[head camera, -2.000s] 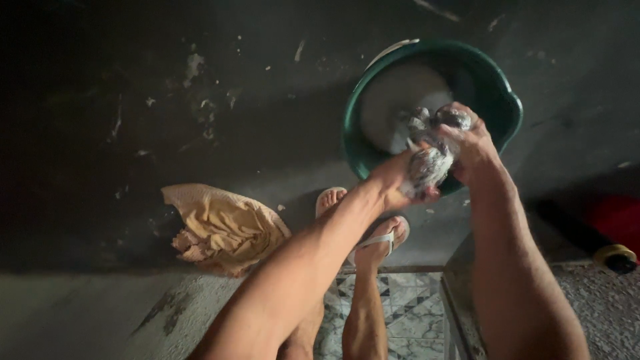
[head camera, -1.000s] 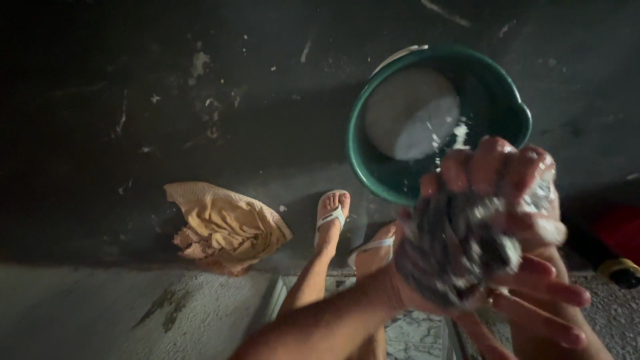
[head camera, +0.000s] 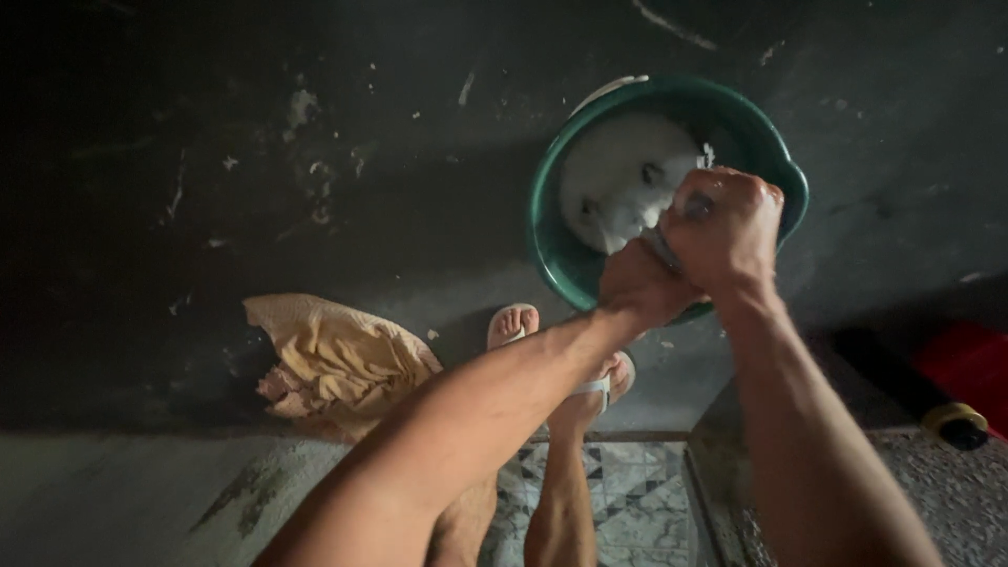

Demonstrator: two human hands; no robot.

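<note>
Both of my hands are together over the near right part of a green plastic bucket (head camera: pixel 551 260), which holds cloudy, sudsy water (head camera: pixel 622 165). My left hand (head camera: pixel 650 287) is closed on a wet grey cloth (head camera: pixel 661 246), and my right hand (head camera: pixel 724 228) grips the same cloth just above and to the right, close against the left. Most of the cloth is hidden inside the fists; a bit of it shows between them. White suds or drips show just beyond the fingers.
A crumpled yellowish cloth (head camera: pixel 339 362) lies on the dark floor left of my sandalled feet (head camera: pixel 606 386). The bucket's white handle (head camera: pixel 610 90) rests at its far left rim. At right are a black bar with a yellow ring (head camera: pixel 953 421) and a red object (head camera: pixel 969 370). Patterned tiles (head camera: pixel 638 488) lie below.
A second ago my hands held the bunched, sudsy cloth near the bucket's near right edge, closer to the camera. They have moved back over the bucket and closed tightly around the cloth.
</note>
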